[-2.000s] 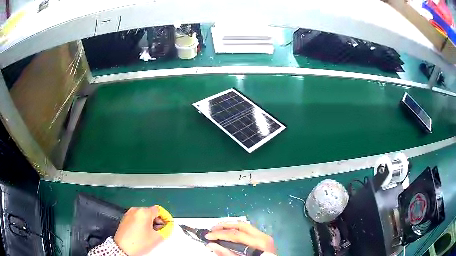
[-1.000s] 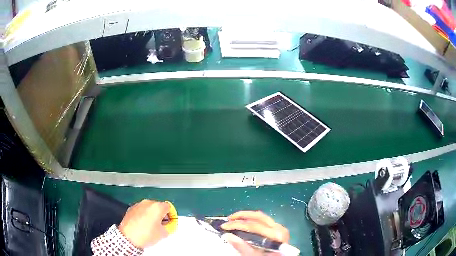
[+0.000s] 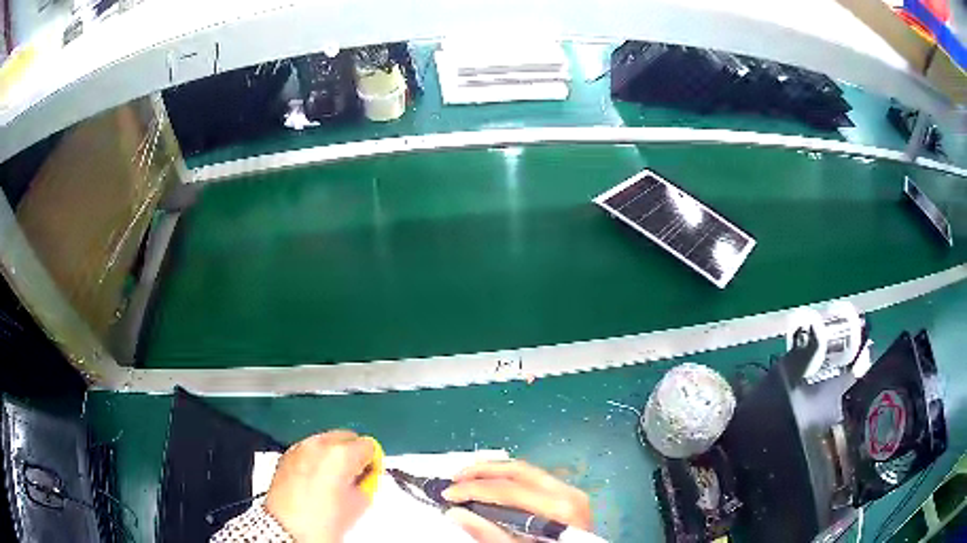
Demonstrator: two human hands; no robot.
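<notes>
My right hand point(image 3: 520, 494) is closed around a black pen-like tool point(image 3: 498, 513), which looks like a soldering iron, its tip pointing left. My left hand point(image 3: 327, 483) has its fingers pinched, with a bright yellow cover point(image 3: 372, 467) on a fingertip. Whether it holds a thin wire is too blurred to tell. Both hands are over a white work sheet point(image 3: 469, 458) at the bottom of the view. A bright white area between the hands hides detail. A black panel back point(image 3: 210, 461) lies to the left, partly behind my left hand.
A solar panel point(image 3: 679, 226) lies on the green conveyor belt point(image 3: 424, 255), another at far right. Right of my hands stand a grey speckled lump point(image 3: 689, 410), a white spool point(image 3: 829, 342) and a black fan point(image 3: 893, 424). Panel backs with cable point(image 3: 45, 467) stand at left. A shelf hangs above.
The solar panels on the belt have moved to the right. The camera view has shifted slightly. Both hands stay close together over the white sheet, with the tool still in my right hand.
</notes>
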